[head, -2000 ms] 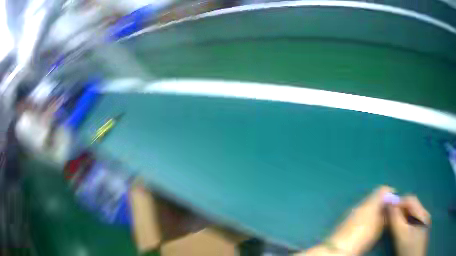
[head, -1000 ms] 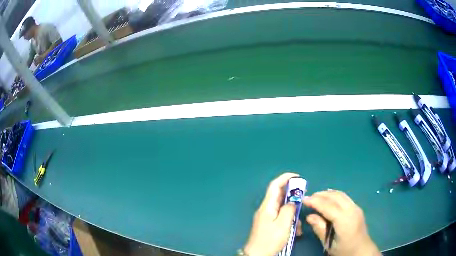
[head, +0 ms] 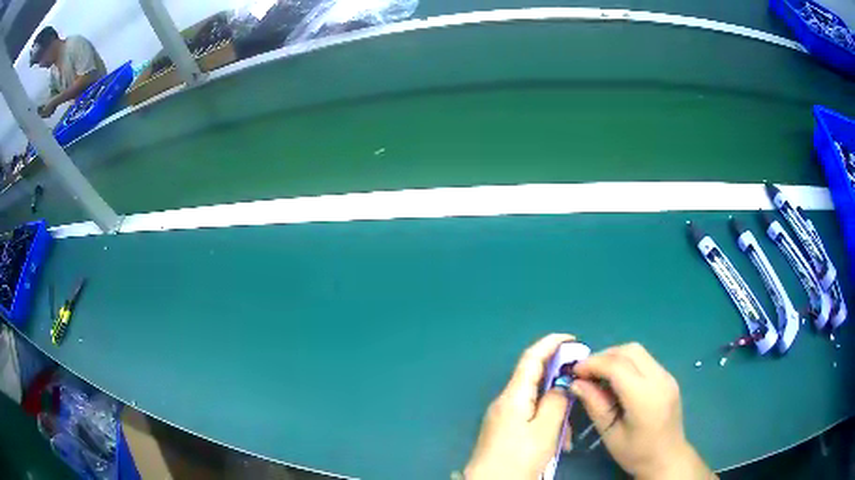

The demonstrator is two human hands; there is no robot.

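Note:
My left hand is closed around a white to pale purple handle housing, held upright-slanted near the table's front edge. The housing's open side shows dark inner parts near its top end. My right hand is at that end, its thumb and forefinger pinched on something small at the opening, too small to tell. The tweezers, a thin stick, show below the right fingers, partly hidden by the palm.
Several open housings lie side by side at right, near a blue bin. Small specks lie beside them. Yellow and black pliers and another blue bin are at left. A white strip borders the belt. A person sits at far left.
The view has steadied since the blurred earliest frame. Since one second ago, the right fingers have moved onto the housing's top opening, and the housing has turned slightly in my left hand.

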